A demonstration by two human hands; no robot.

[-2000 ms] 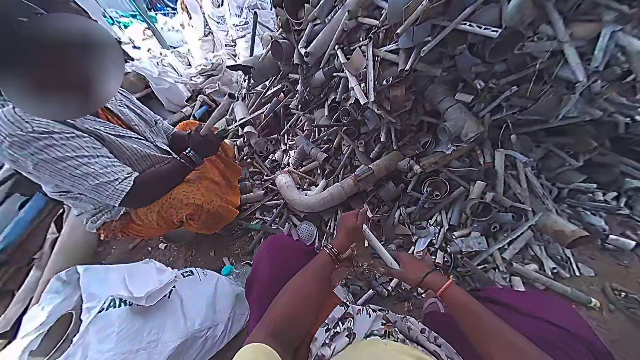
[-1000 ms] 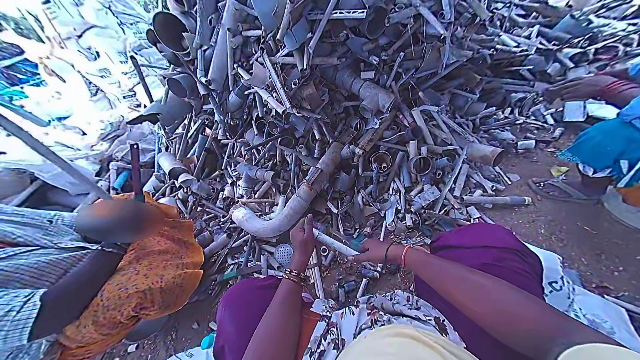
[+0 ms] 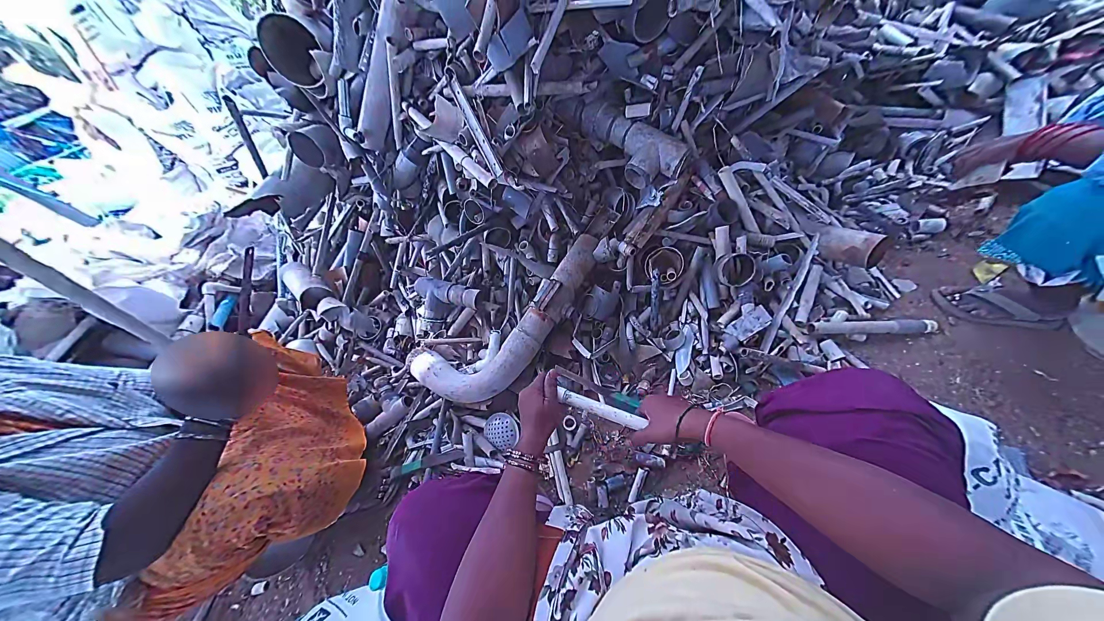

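Observation:
A short white plastic pipe (image 3: 602, 408) slants between my hands above the scrap. My left hand (image 3: 540, 404), with bangles at the wrist, is closed around its left end. My right hand (image 3: 666, 420) is at the other end, holding a thin tool with a green part (image 3: 623, 401), perhaps a hacksaw, that lies along the pipe; its fingers are partly hidden. A thick curved grey pipe (image 3: 496, 379) lies just beyond my left hand. A round perforated cap (image 3: 501, 430) rests left of my left wrist.
A large heap of scrap pipes (image 3: 483, 216) rises in front. At left a co-worker in an orange cloth (image 3: 285, 448) sits close by. Another person's arm (image 3: 1035, 148) and a teal cloth (image 3: 1056, 228) are at right. A loose pipe (image 3: 875, 327) lies on the soil.
The view has swung right since two seconds ago. My left hand still holds the white pipe. A green part beside my right hand shows one second ago and now.

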